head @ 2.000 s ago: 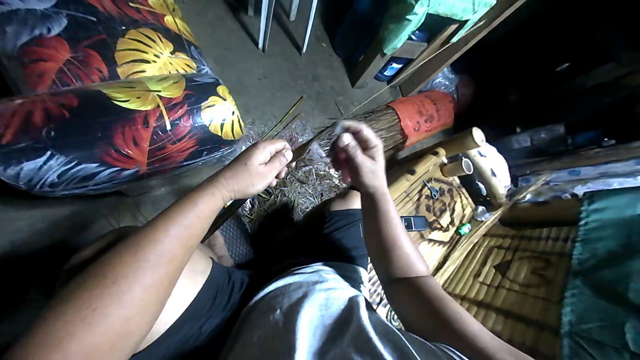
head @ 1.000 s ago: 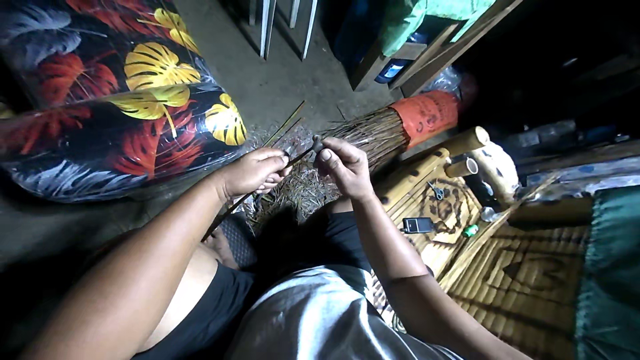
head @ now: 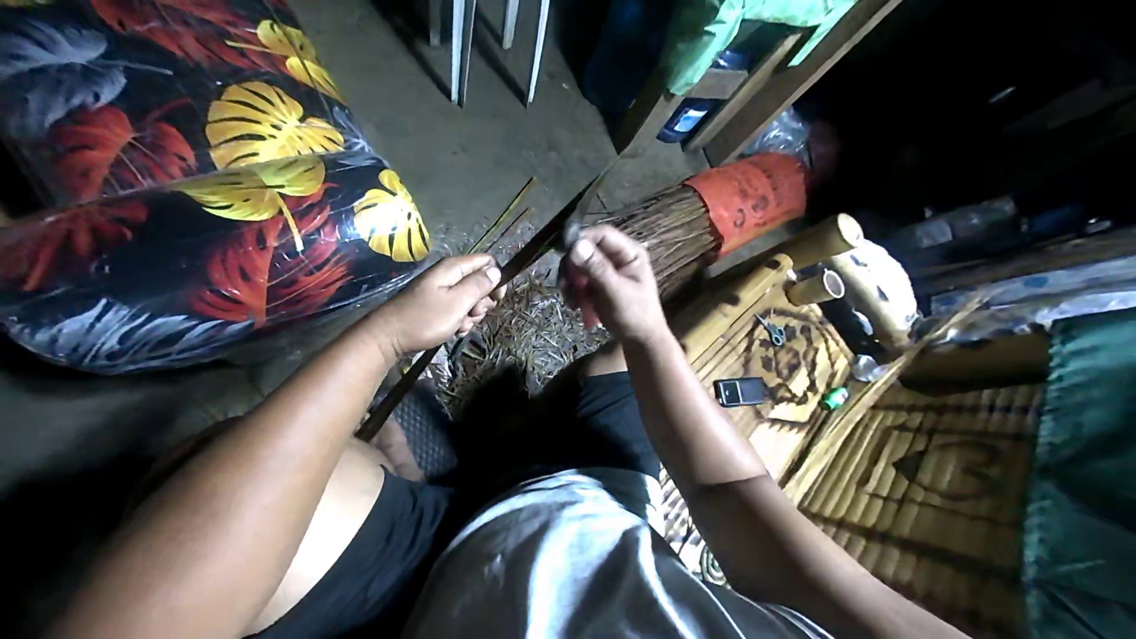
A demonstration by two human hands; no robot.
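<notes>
My left hand [head: 448, 302] is closed around a long, thin, dark strip, perhaps a palm leaf [head: 531, 252], which runs from beside my foot up past both hands. To its right, my right hand [head: 612, 280] has thumb and fingers pinched on a small blade-like tool [head: 575, 232], blurred, with something reddish under the fingers that may be its handle. The tool is at or close to the strip's right edge; whether they touch I cannot tell. Below both hands lies a heap of thin shavings [head: 524, 342] on the floor.
A bundle of thin sticks [head: 661, 229] in a red wrap [head: 750, 200] lies beyond my right hand. Scissors [head: 774, 332], a mobile phone [head: 739, 391] and a green item [head: 834, 398] rest on the bamboo bench [head: 710, 333]. A leaf-patterned, plastic-covered cushion [head: 222, 240] stands left.
My right hand has shifted slightly up and away from my left hand since one second ago. My left hand stays closed on the strip.
</notes>
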